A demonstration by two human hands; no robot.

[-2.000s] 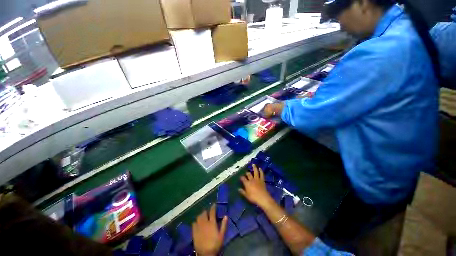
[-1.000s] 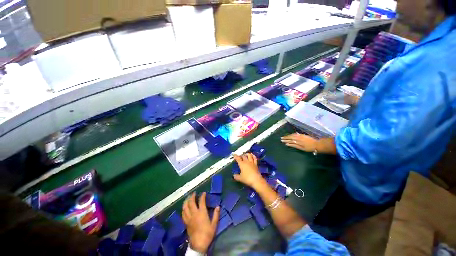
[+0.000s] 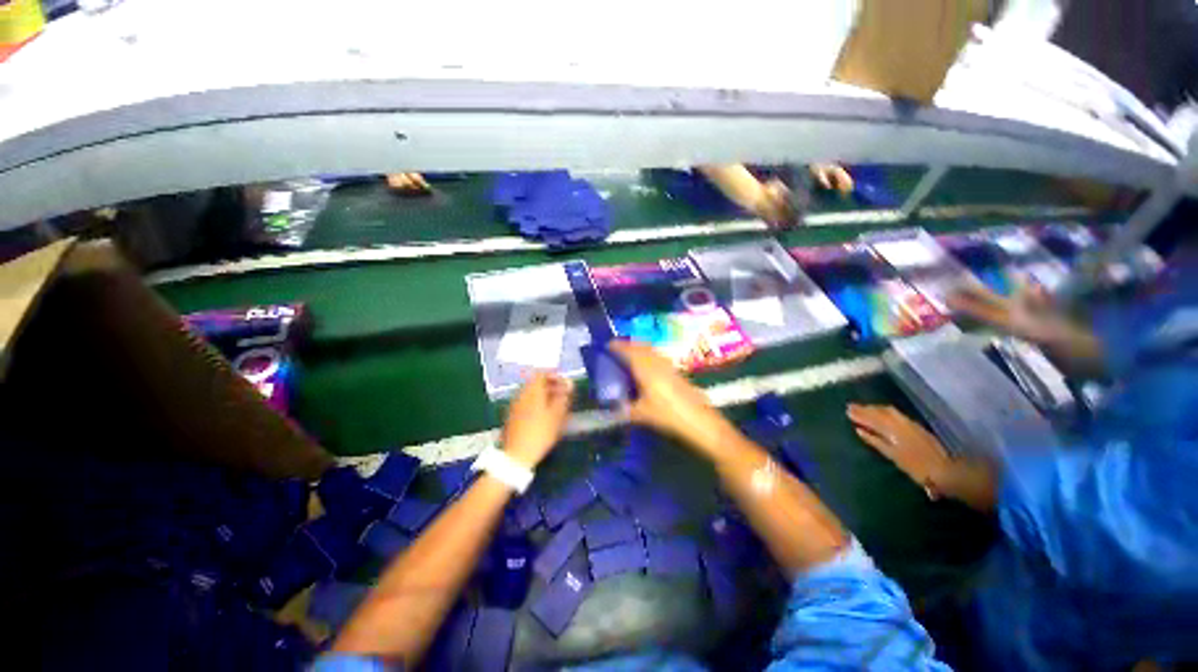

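My right hand is shut on a small dark blue carton, at the lower end of a blue card strip. The strip lies between a grey-white box base and a colourful printed box. A white card lies in the base. My left hand is at the base's near edge with its fingers drawn together; whether they hold anything cannot be told. Loose small blue cartons lie in a pile nearer me.
The green conveyor carries more bases and printed boxes to the right. A brown carton with blue cartons stands at left. Another worker's hand is beside grey-white trays. Blue card blanks and hands are across the line, below a pale shelf.
The view has swung left. Both hands have moved from the loose pile to the box base on the belt, and my right hand has taken hold of a small carton.
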